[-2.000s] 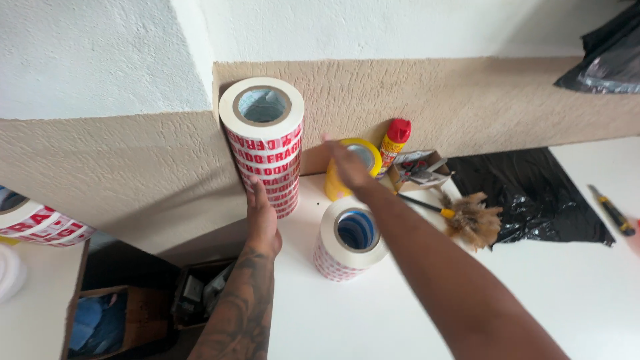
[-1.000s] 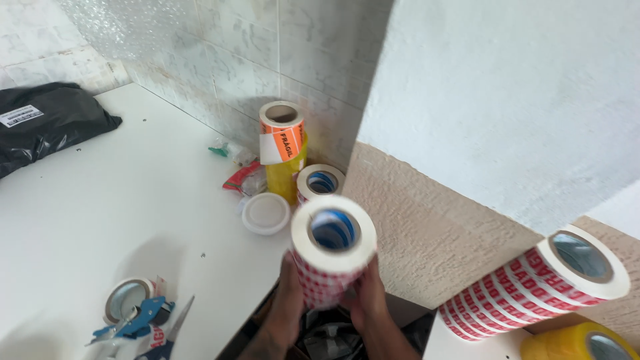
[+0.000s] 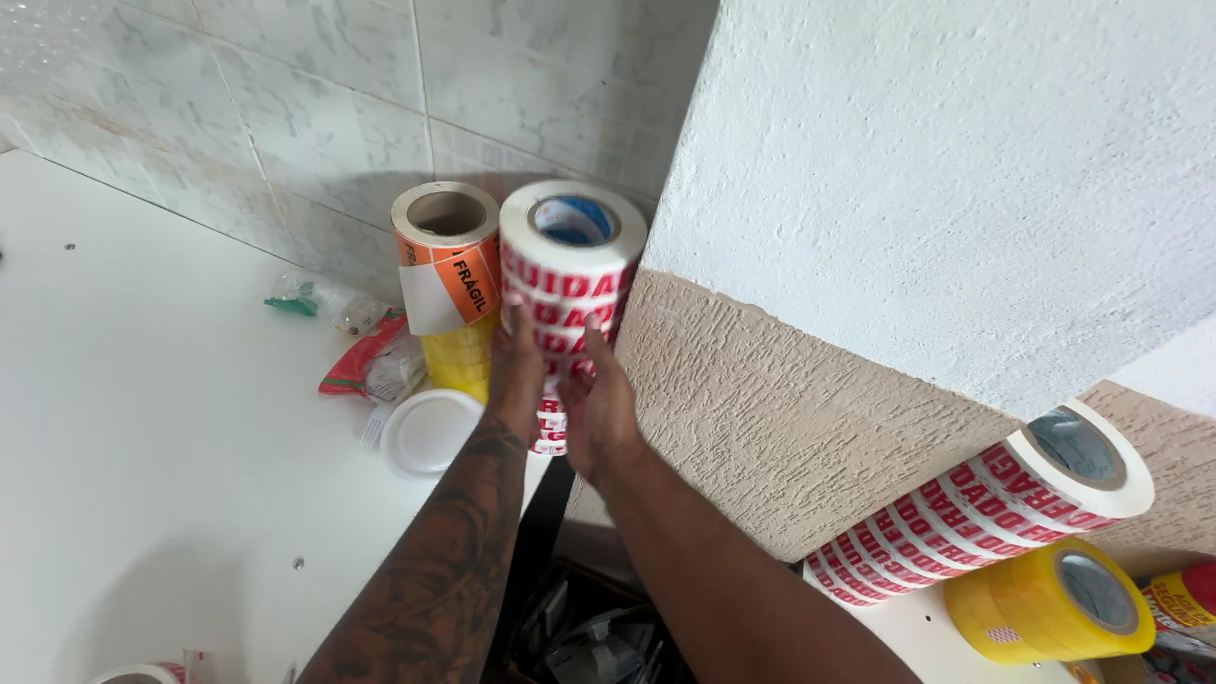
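A tall stack of red-and-white printed packing tape rolls (image 3: 570,271) stands in the wall corner. My left hand (image 3: 518,366) presses its left side and my right hand (image 3: 603,408) its right side, both gripping it around the middle. Touching or nearly touching it on the left, a roll of orange fragile labels (image 3: 446,247) rests on yellow tape rolls (image 3: 456,356). A white round lid or lidded tub (image 3: 432,432) lies in front of those.
Left of the stacks lie a red plastic packet (image 3: 366,356) and a clear bag (image 3: 323,302). At right stand another tall printed tape stack (image 3: 959,513), yellow tape rolls (image 3: 1050,598) and a red-and-yellow can (image 3: 1183,594). Below is a box of dark items (image 3: 594,632). A rough wall (image 3: 741,399) juts out.
The view has swung left from the other table. Both hands have carried printed tape rolls to the corner beside the orange labels, where one second ago a shorter printed roll stood.
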